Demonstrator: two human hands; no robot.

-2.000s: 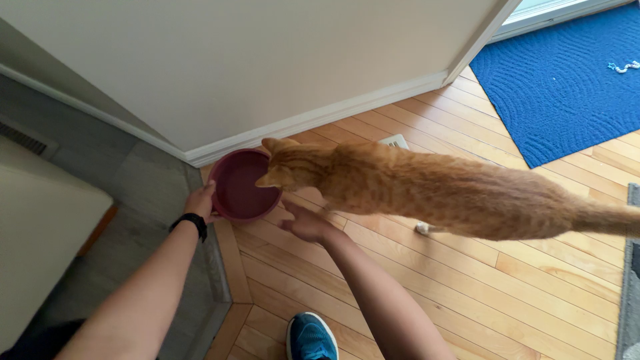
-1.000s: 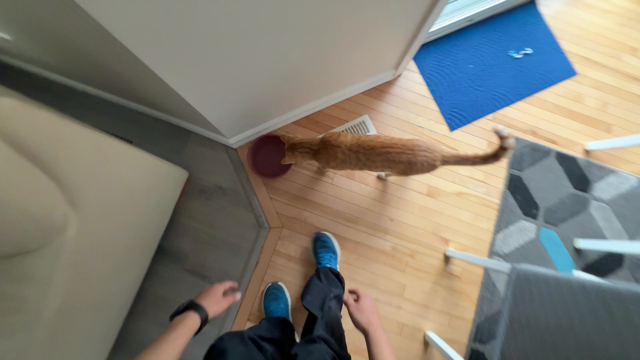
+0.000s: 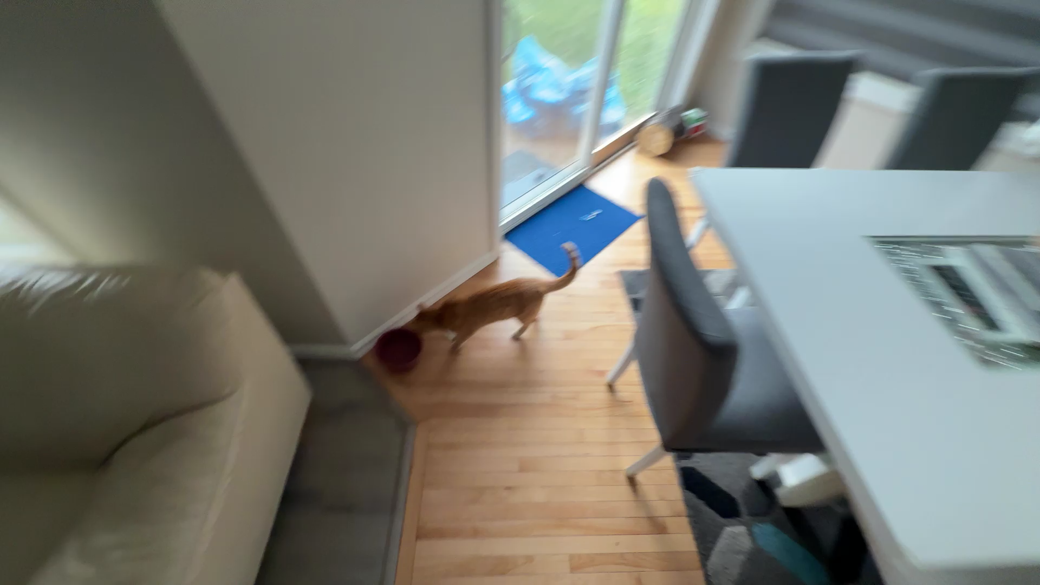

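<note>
Neither of my hands shows in the head view now. A dark red bowl (image 3: 398, 350) rests on the wooden floor at the wall corner, left of centre. An orange cat (image 3: 494, 304) stands just right of it, its head lowered at the bowl's rim and its tail raised. The view is blurred, so whether the cat's mouth touches anything in the bowl cannot be told.
A cream leather sofa (image 3: 260, 390) fills the left side. A grey chair (image 3: 691, 341) and a white table (image 3: 821, 341) stand at the right, partly over a patterned rug (image 3: 723, 496). A blue mat (image 3: 569, 227) lies by the sliding glass door (image 3: 552, 106).
Two seconds ago my left hand was at the bowl's rim; one second ago both hands were away from it. Now both are out of view, and the view has tilted up toward the room.
</note>
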